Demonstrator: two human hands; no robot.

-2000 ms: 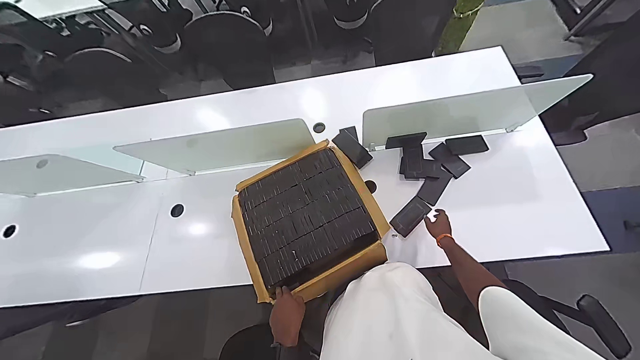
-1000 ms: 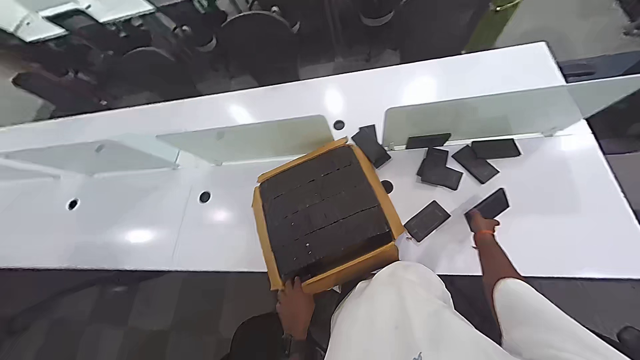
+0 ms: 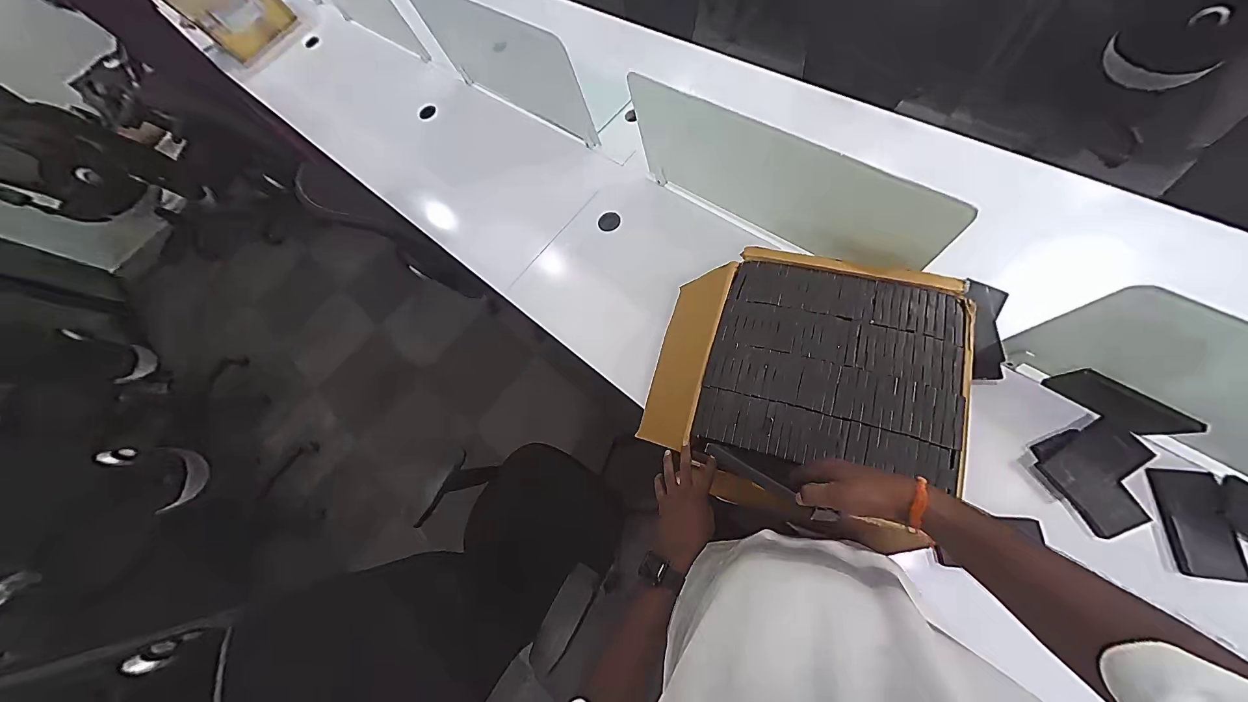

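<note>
A cardboard box (image 3: 685, 361) with its flaps folded outward stands on the white desk, packed with rows of thin black cases (image 3: 829, 380) on edge. My right hand (image 3: 848, 489) grips one flat black case (image 3: 749, 470) at the box's near side, tilted over the gap beside the front row. At the near left corner of the box, my left hand (image 3: 686, 497) has its fingers spread against the edge, close to that case's far end. To the right of the box, several black cases (image 3: 1097, 478) lie loose on the desk, some overlapping.
Frosted divider panels (image 3: 799, 175) run along the middle of the white desk (image 3: 497, 185). Black office chairs (image 3: 541, 507) stand at the near side on the tiled carpet. Another box (image 3: 244, 29) sits at the desk's far left end. Round cable holes (image 3: 608, 222) dot the desktop.
My right hand, with a black case in it, has moved from the loose cases on the right to the box's near side. The view has swung strongly to the left.
</note>
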